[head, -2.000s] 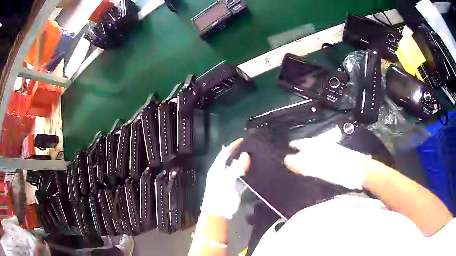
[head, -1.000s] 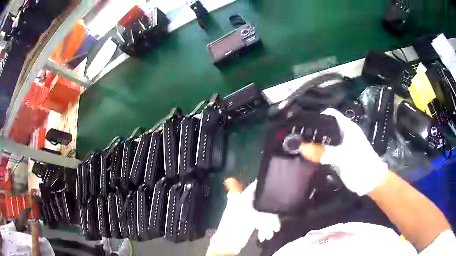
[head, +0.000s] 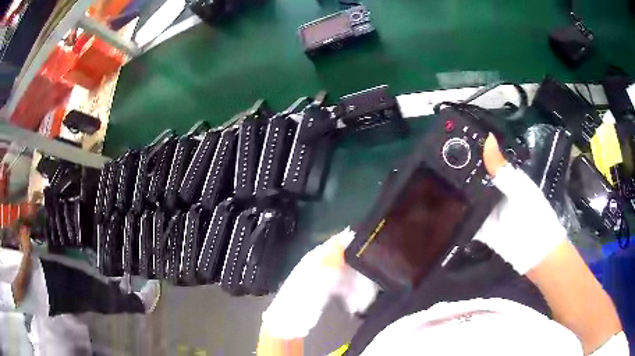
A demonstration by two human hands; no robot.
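Observation:
A black handheld unit [head: 418, 222] is held tilted in front of me, its dark screen and silver-ringed round button facing me. My right hand [head: 522, 222], in a white glove with bare fingertips, grips its upper right side, the thumb beside the buttons. My left hand [head: 324, 285], also white-gloved, is at its lower left corner; its fingers are partly hidden behind the unit. A thin black strap loops above the unit's top end.
Two rows of standing units [head: 230, 163] are at the left on the green belt [head: 432, 42]. Another unit [head: 334, 31] lies on the belt. Units, clear plastic and a yellow cloth [head: 606, 149] are at the right, near a blue crate [head: 613, 278]. A coworker [head: 42, 299] is at the lower left.
The unit was first held plain side up, then turned screen side up. Since then it has tilted clockwise, and its screen shows darker. My left hand has closed in on its lower corner.

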